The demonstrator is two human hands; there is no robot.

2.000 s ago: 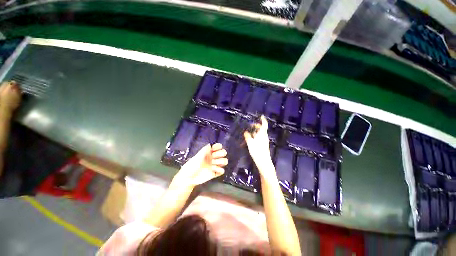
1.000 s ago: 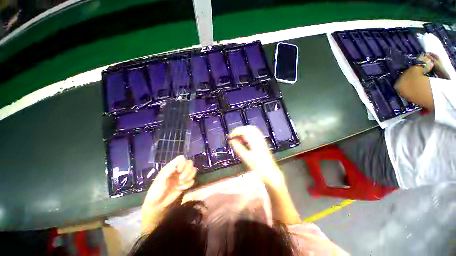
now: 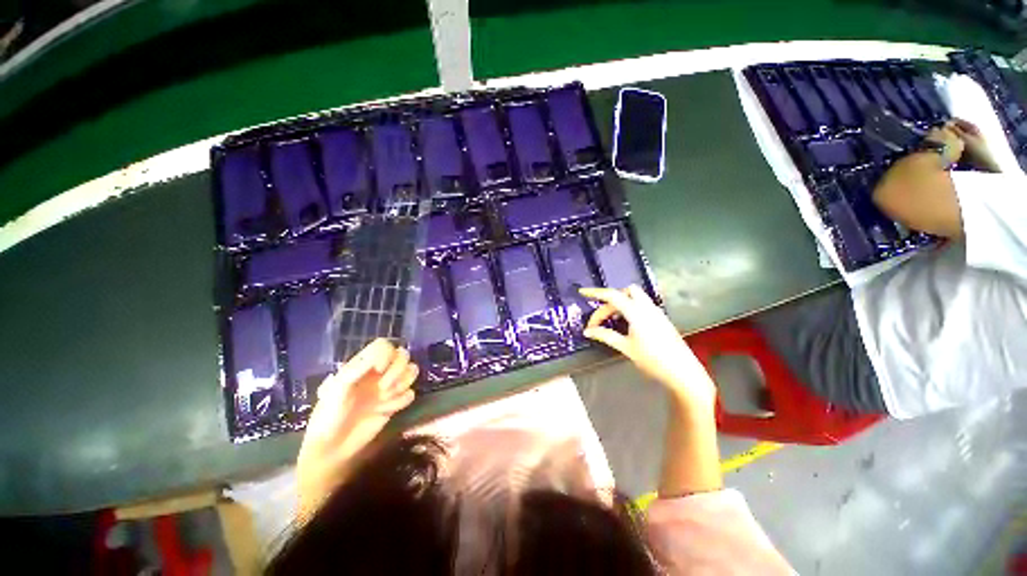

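Observation:
A black blister tray (image 3: 226, 425) holds two rows of upright purple phone cases (image 3: 525, 284) and a middle row lying sideways. A clear gridded sticker sheet (image 3: 377, 281) lies across the cases left of centre. My left hand (image 3: 369, 388) is curled at the sheet's near end, its fingertips bent in; whether it grips the sheet is unclear. My right hand (image 3: 633, 326) is over the lower right cases, thumb and index finger close together in a ring. Any small piece between them is too small to tell.
A smartphone (image 3: 641, 135) lies right of the tray. Further right, another person's arm (image 3: 926, 191) works over a second filled tray (image 3: 835, 154). A red stool (image 3: 777, 394) stands below the bench. A green conveyor runs behind, with a pale post (image 3: 451, 43).
My right hand has moved right to the lower right cases, fingertips pinched. My left hand stays near the sheet's near end. The view has shifted slightly. Earlier, the view was turned further left.

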